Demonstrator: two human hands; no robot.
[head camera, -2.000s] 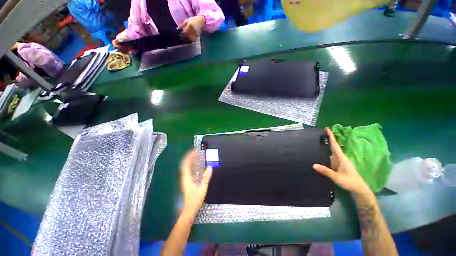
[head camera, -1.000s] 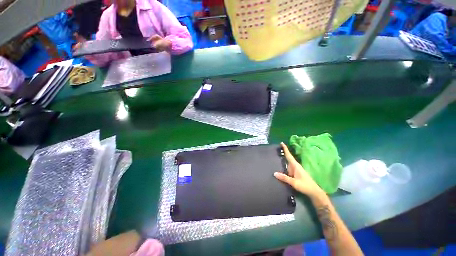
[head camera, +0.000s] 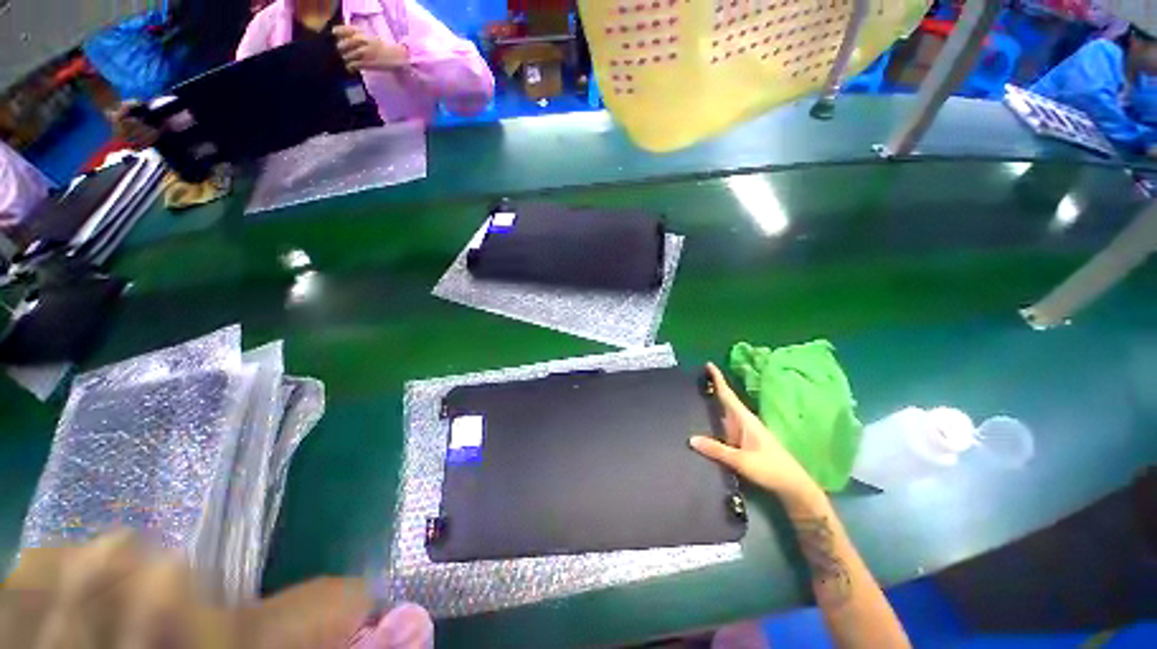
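Note:
A flat matte black panel unit (head camera: 584, 463) lies on a bubble wrap sheet (head camera: 419, 456) in front of me. A white-and-blue label (head camera: 467, 437) shows near its left edge. My right hand (head camera: 749, 444) is at the panel's upper right corner, thumb on top and fingers along the right edge. My left hand (head camera: 140, 596) is a large blur at the lower left, in front of the bubble bag stack's lower end; I cannot tell whether it holds anything.
A stack of bubble bags (head camera: 140, 444) lies left. A green cloth (head camera: 806, 406) and white bottle (head camera: 907, 444) are right. Another black panel (head camera: 571, 245) lies beyond on bubble wrap. A person in pink (head camera: 438, 64) holds a black panel. A yellow dotted sheet (head camera: 698, 76) hangs above.
My left hand has left the panel's left edge and moved to the lower left. The view has swung right. My right hand stays at the panel. The person opposite has raised and tilted their panel.

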